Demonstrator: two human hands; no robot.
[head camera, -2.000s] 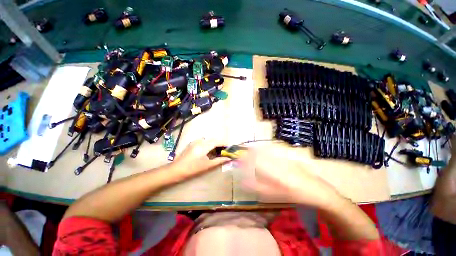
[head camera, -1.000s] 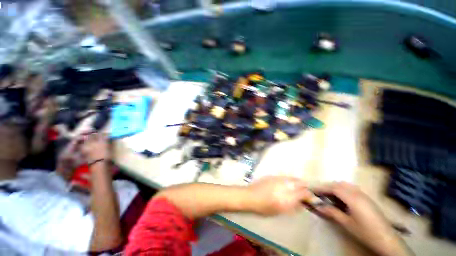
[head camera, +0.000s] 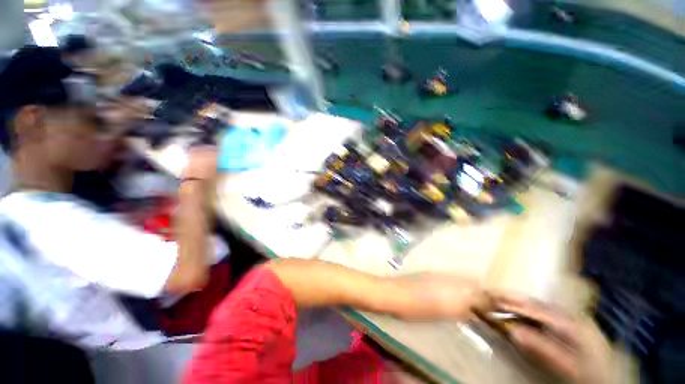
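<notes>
The view is blurred. My left hand (head camera: 454, 295) and my right hand (head camera: 552, 334) are close together above the bench (head camera: 420, 262) at the lower right, both on a small dark part-built unit (head camera: 511, 316). The unit lies between my fingertips, and its details are too smeared to tell. Part of it is hidden by my fingers. A pale strip (head camera: 476, 339) shows just below my hands on the bench.
A pile of wired units (head camera: 405, 176) lies beyond my left forearm. Stacked black covers (head camera: 650, 255) stand at the right. A person in a white top (head camera: 82, 240) sits at the left by a blue tray (head camera: 251, 146). The green belt (head camera: 511, 86) with spaced units runs behind.
The view has swung left, bringing the neighbouring person into the picture. The unit stays between my hands, which now appear lower right. My right hand was blurred beside it earlier and now holds it too.
</notes>
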